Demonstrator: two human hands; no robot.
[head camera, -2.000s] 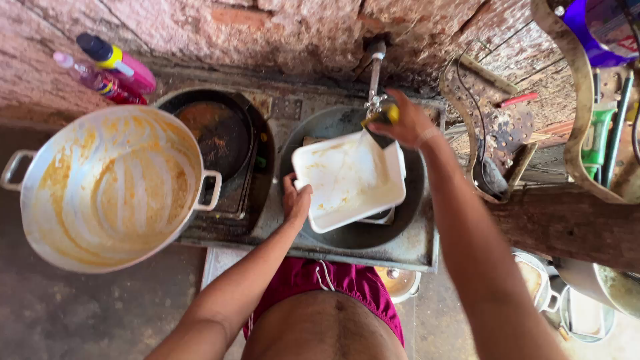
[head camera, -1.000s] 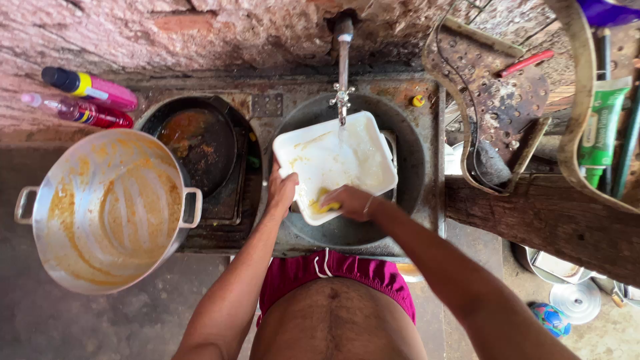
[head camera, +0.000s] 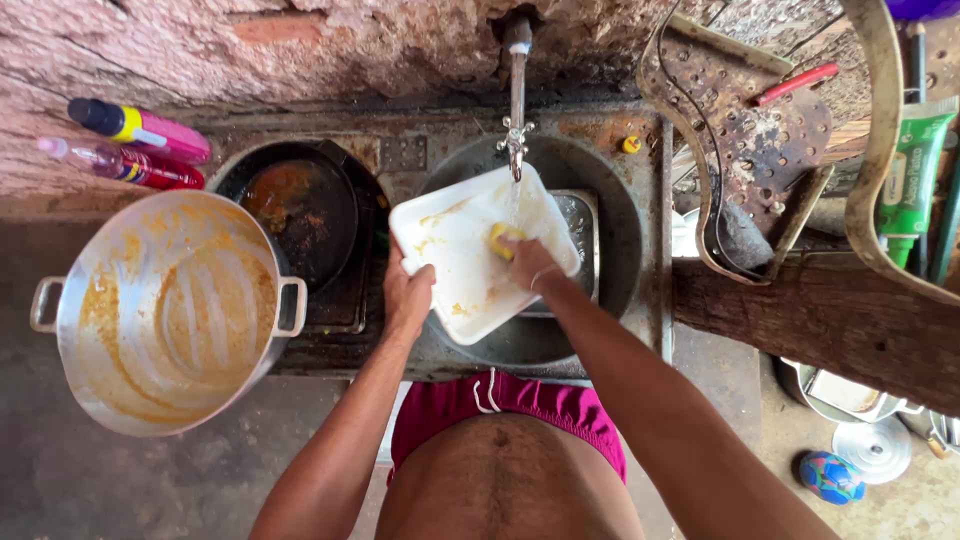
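Observation:
My left hand (head camera: 409, 294) grips the left edge of a white rectangular tub (head camera: 480, 277) with yellowish residue inside, tilted over the round metal sink basin (head camera: 622, 225). Pressed against the tub's inner face is a yellow sponge (head camera: 504, 240), held in my right hand (head camera: 531, 262). Water runs from the metal faucet (head camera: 517, 112) into the tub near the sponge. Behind the tub, a rectangular metal pan (head camera: 583, 232) lies partly hidden in the basin.
A large, food-smeared aluminum pot (head camera: 217, 300) stands at left, beside a black frying pan (head camera: 300, 217). Pink bottles (head camera: 169, 142) lie behind it. A yellow cap (head camera: 631, 144) sits right of the basin; a wooden beam (head camera: 810, 322) juts in at right. Lower right are a ball (head camera: 831, 477) and a lid (head camera: 874, 450).
The tub has turned in my left hand. My right hand was near the faucet two seconds ago, then low in the tub, and is now nearer its middle with the sponge.

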